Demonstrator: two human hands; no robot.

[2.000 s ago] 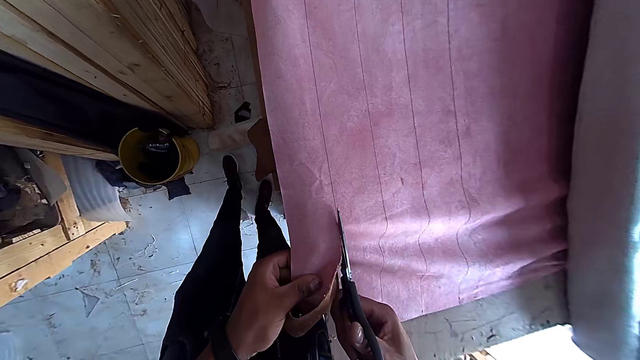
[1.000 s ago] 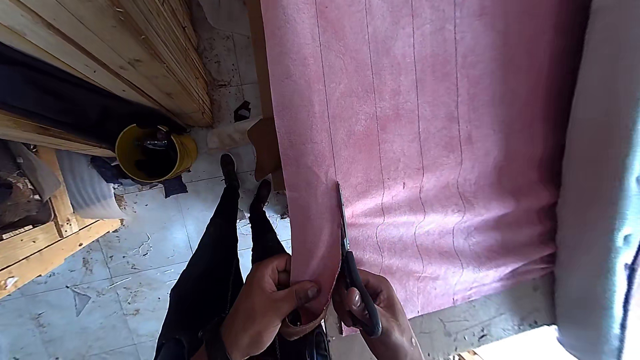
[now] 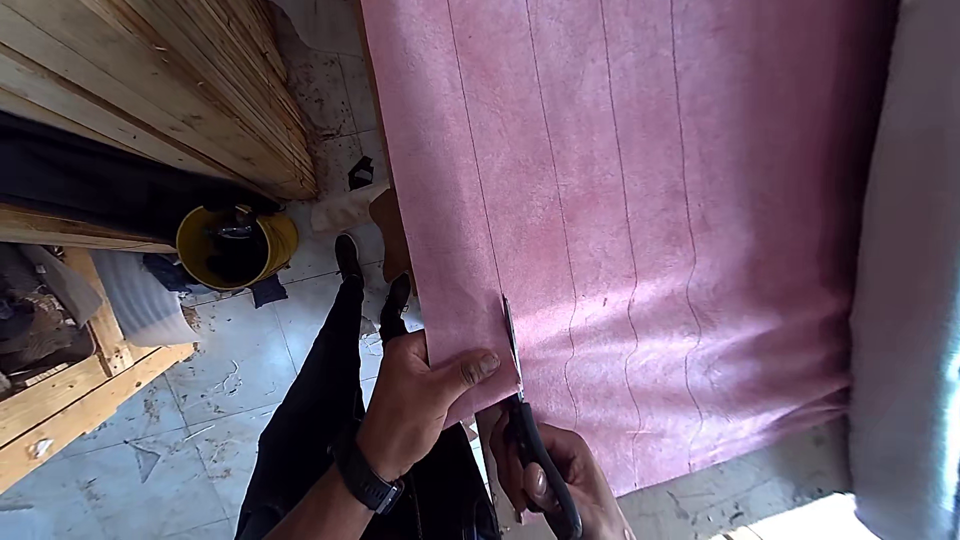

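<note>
A large pink sheet of leather or suede, marked with several long dark lines, spreads over the centre and right. My left hand, with a black watch at the wrist, pinches the strip on the sheet's left side, thumb on top. My right hand holds black-handled scissors through the handles. Their blades lie at the leftmost line, the tips near where the cut meets uncut material. Part of the lower blade and the cut strip's hanging end are hidden by the sheet and my hands.
A yellow bucket with dark contents stands on the tiled floor at left, beside stacked wooden boards. A wooden frame is at lower left. A grey-white covered roll or padding borders the right. My legs and shoes are below.
My left hand has moved up along the strip, its grip now nearer the scissors' blades. The scissors remain in my right hand at the leftmost line.
</note>
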